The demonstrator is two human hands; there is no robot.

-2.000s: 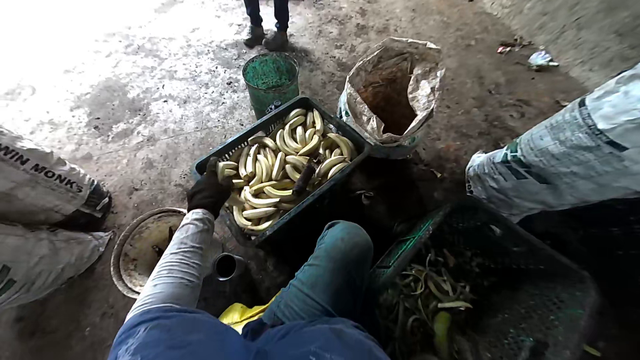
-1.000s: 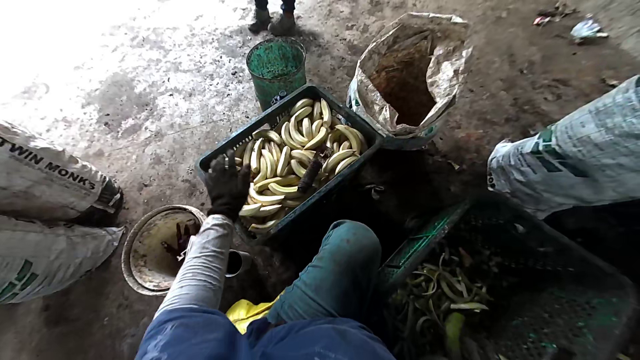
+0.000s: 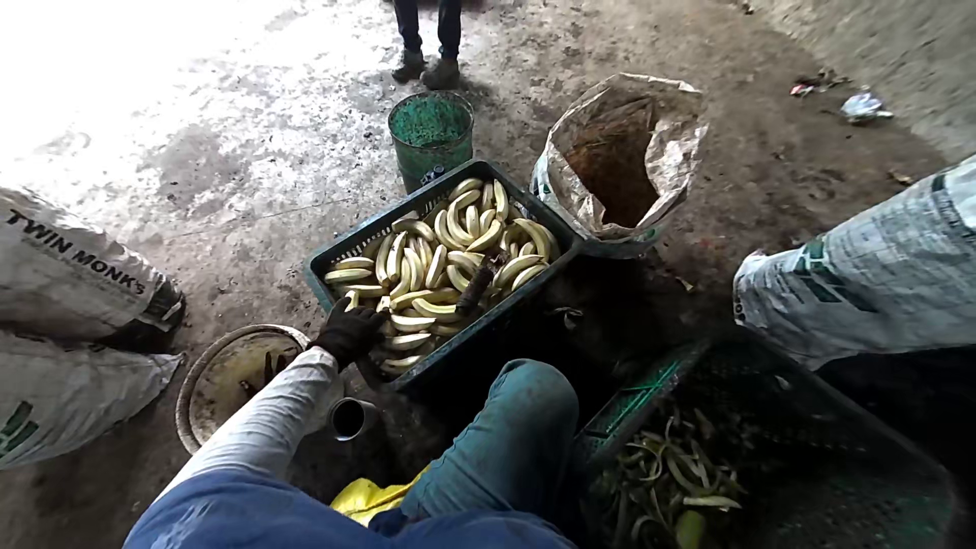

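Observation:
My left hand [image 3: 349, 332], in a dark glove, is at the near left side of a dark plastic crate [image 3: 496, 315]. Its fingers reach over the rim to the peeled bananas or plantains [image 3: 412, 263] that fill the crate; whether it grips one cannot be told. A dark, stick-like object [image 3: 476, 286] lies across the fruit on the right. My right hand is not in view.
A green bucket [image 3: 431, 145] and an open sack [image 3: 618, 160] adjoin the crate's far side. Peels [image 3: 671, 465] lie in another crate [image 3: 854, 457]. A round tub [image 3: 200, 415], metal cup [image 3: 351, 418] and filled sacks [image 3: 69, 267] flank me. A person's legs [image 3: 427, 30] are beyond.
My left hand has stayed by the crate's left side. Its fingers, spread over the fruit one second ago, now point rightward at the rim. The view has shifted somewhat.

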